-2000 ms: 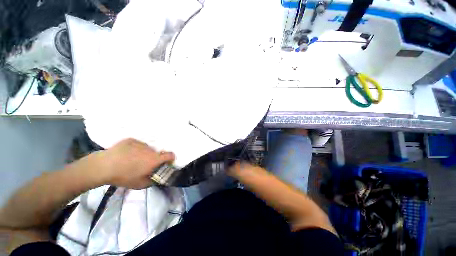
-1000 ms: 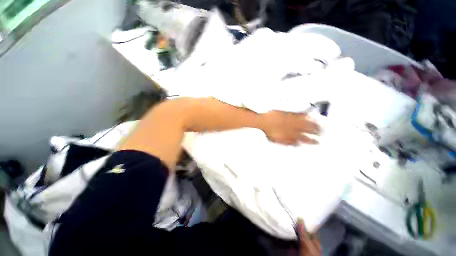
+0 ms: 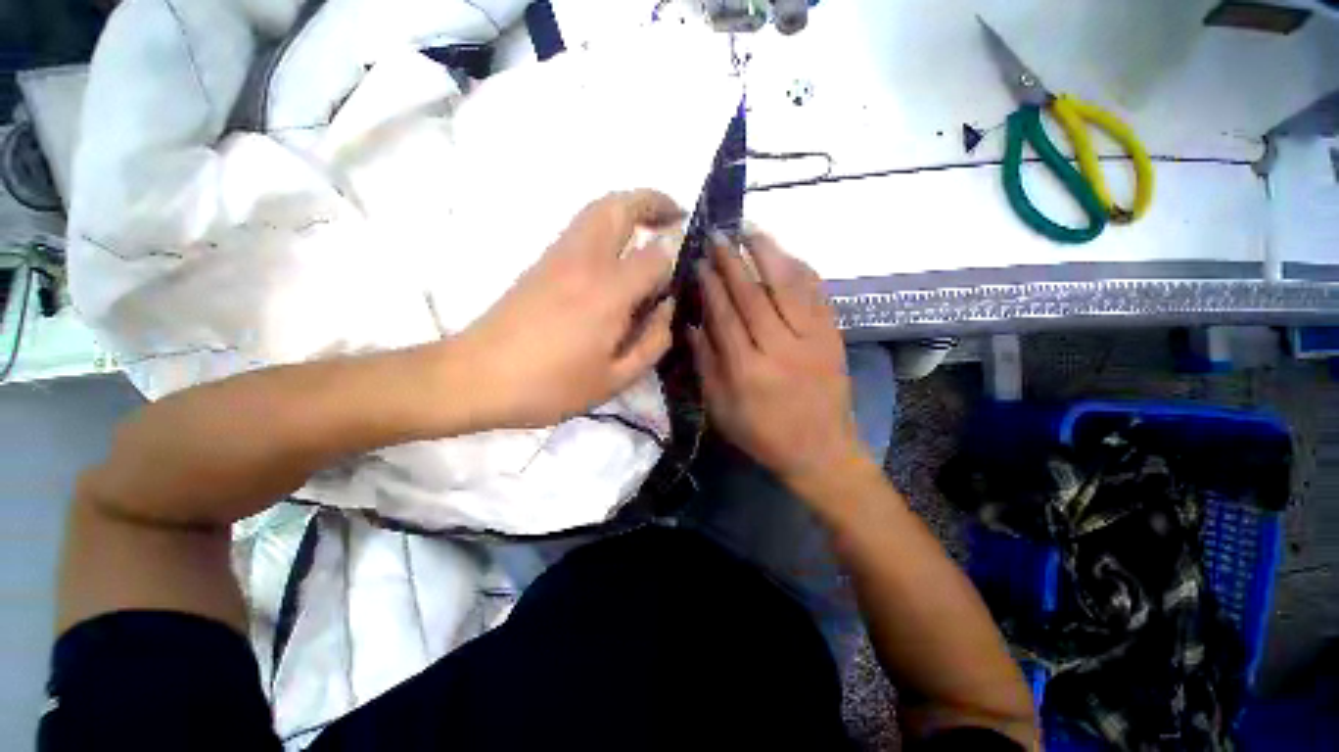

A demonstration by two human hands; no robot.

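Observation:
The white puffy garment lining (image 3: 397,221) covers the left of the table and hangs over my lap. A narrow dark strip (image 3: 723,191) runs from between my hands up to the presser foot and needle area (image 3: 739,56). My left hand (image 3: 580,309) has its fingers on the strip's left edge and the white fabric beside it. My right hand (image 3: 778,353) lies on the strip's right side, its fingers pinching it close to the left fingertips. Which layers each hand grips is partly hidden by the fingers.
Scissors with green and yellow handles (image 3: 1079,162) lie right of the needle. A printed ruler strip (image 3: 1028,301) follows the table's front edge. A blue basket (image 3: 1248,588) with dark check pieces (image 3: 1123,573) stands on the floor at right. More white quilted fabric (image 3: 367,602) hangs at lower left.
The view has swung back to the machine. My left hand has left the spread white fabric, and both hands now meet at the dark strip below the needle. The garment is bunched to the left.

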